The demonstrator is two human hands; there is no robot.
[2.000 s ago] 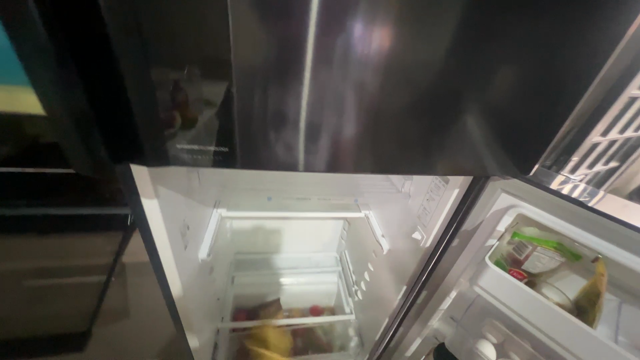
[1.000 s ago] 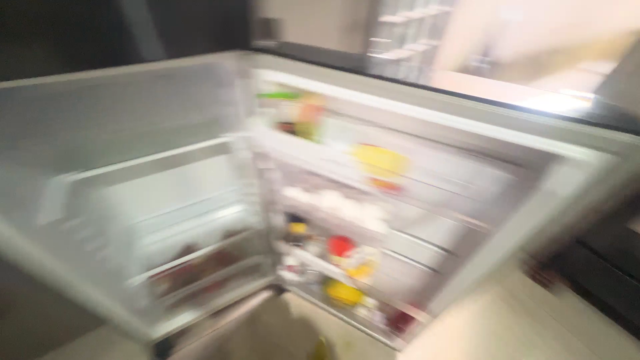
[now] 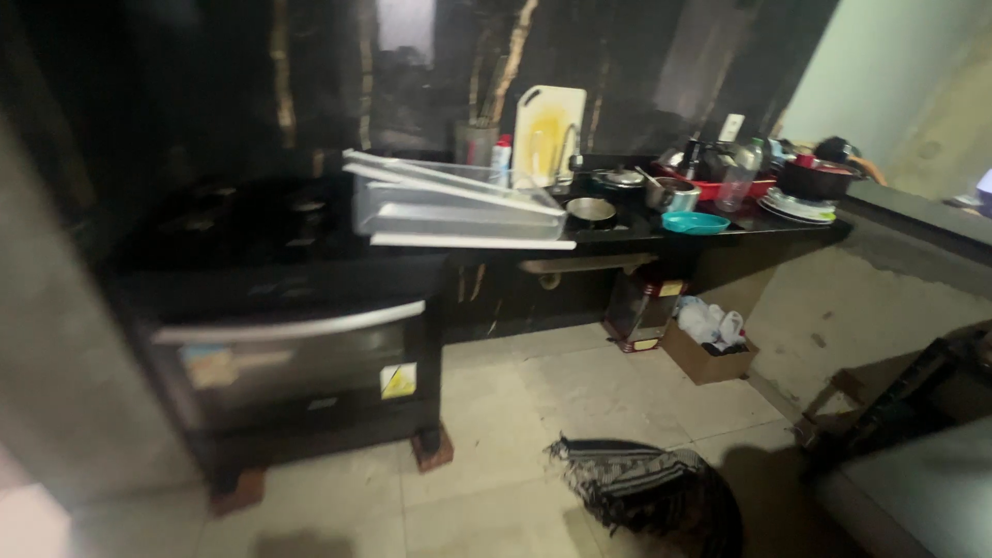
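Observation:
Neither my left hand nor my right hand shows in the head view. Clear refrigerator drawers or shelves (image 3: 457,201) rest on the dark counter beside the stove (image 3: 287,333). Behind them a white cutting board with a yellow stain (image 3: 536,143) leans on the wall. A round metal pan (image 3: 590,211), a metal pot (image 3: 673,194) and a turquoise dish (image 3: 695,223) are on the counter to the right. Farther right, a clear plastic bottle (image 3: 740,177) stands by a red dish rack (image 3: 709,188), and a dark pot (image 3: 814,177) tops stacked plates (image 3: 798,208).
Beneath the counter are a metal tin (image 3: 642,310) and a cardboard box (image 3: 709,356) with plastic bags. A black-and-white fringed cloth (image 3: 659,484) shows low in the view, over the tiled floor (image 3: 496,434). The stove stands on bricks (image 3: 432,449). A grey wall edge (image 3: 70,310) rises at left.
The view has swung away from the open refrigerator, seen in both earlier frames, to the counter and stove.

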